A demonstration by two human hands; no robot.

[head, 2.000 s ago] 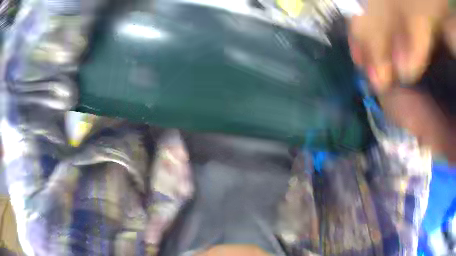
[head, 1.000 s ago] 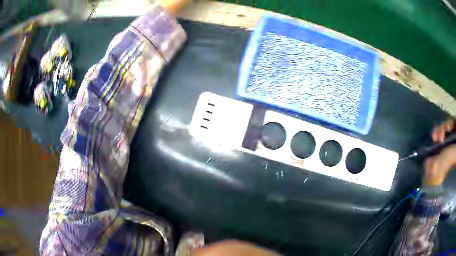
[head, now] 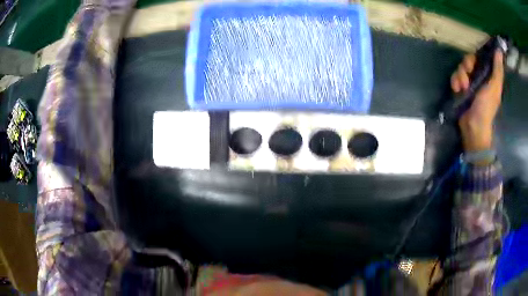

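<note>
My right hand (head: 481,104) is at the right, closed around a black electric screwdriver (head: 476,81) whose tip end points down and left towards the mat. My left sleeve reaches up past the top edge at the left; my left hand is out of the picture. A long white fixture plate (head: 399,144) with several round dark holes and a dark rectangular recess lies on the mat in the middle. Behind it and touching or very near its back edge sits a blue tray (head: 365,63) filled with silvery screws (head: 278,60). The image is somewhat blurred.
Several small white-and-yellow modules (head: 21,141) lie at the far left. The dark mat (head: 255,225) has a few tiny screws near the plate. A pale edge rail (head: 417,23) and green belt (head: 463,11) run behind. A blue bin (head: 514,260) is lower right, a brown box (head: 16,243) lower left.
The view has turned, so plate and tray now look level and further left. My right hand with the screwdriver shows more fully. My left hand, partly visible at the top before, has left the picture.
</note>
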